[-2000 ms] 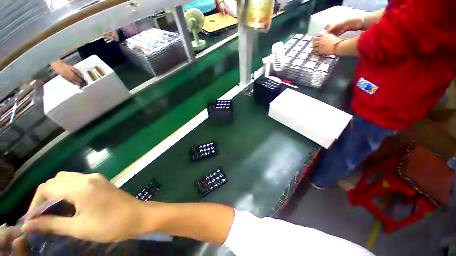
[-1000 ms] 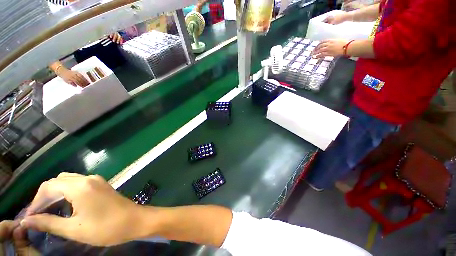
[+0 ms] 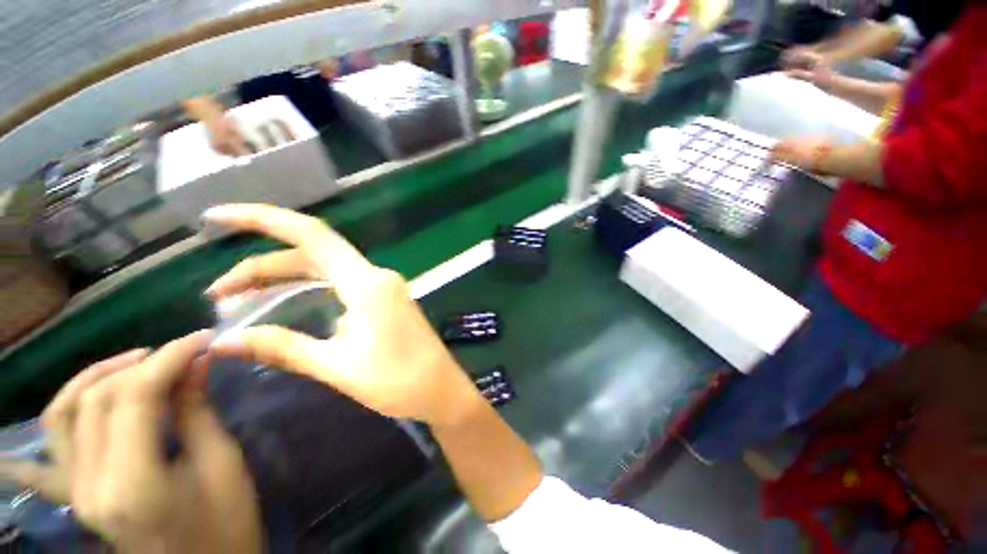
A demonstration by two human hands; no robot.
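A large dark bundle under clear film, a bagged black goods bundle [image 3: 314, 444], lies at the lower left in front of me. My left hand [image 3: 141, 454] is blurred and grips its film at the near left side. My right hand [image 3: 346, 325] is above the bundle, thumb and fingers spread around the raised clear film edge; whether it pinches the film is unclear. Two small black keypad units [image 3: 473, 327] lie on the green bench, the nearer one partly hidden by my right wrist. A black stack [image 3: 521, 249] stands behind them.
A long white box [image 3: 712, 297] lies at the right, beside another black stack [image 3: 631, 222]. White divided trays [image 3: 725, 162] stand beyond. A person in red stands at the right. A white foam box [image 3: 247, 157] is across the belt. A metal post [image 3: 591, 141] rises mid-bench.
Both hands and the film have risen into fuller view, and my right hand's fingers have spread. The view has shifted, so bench objects appear further right. The leftmost keypad unit is no longer visible.
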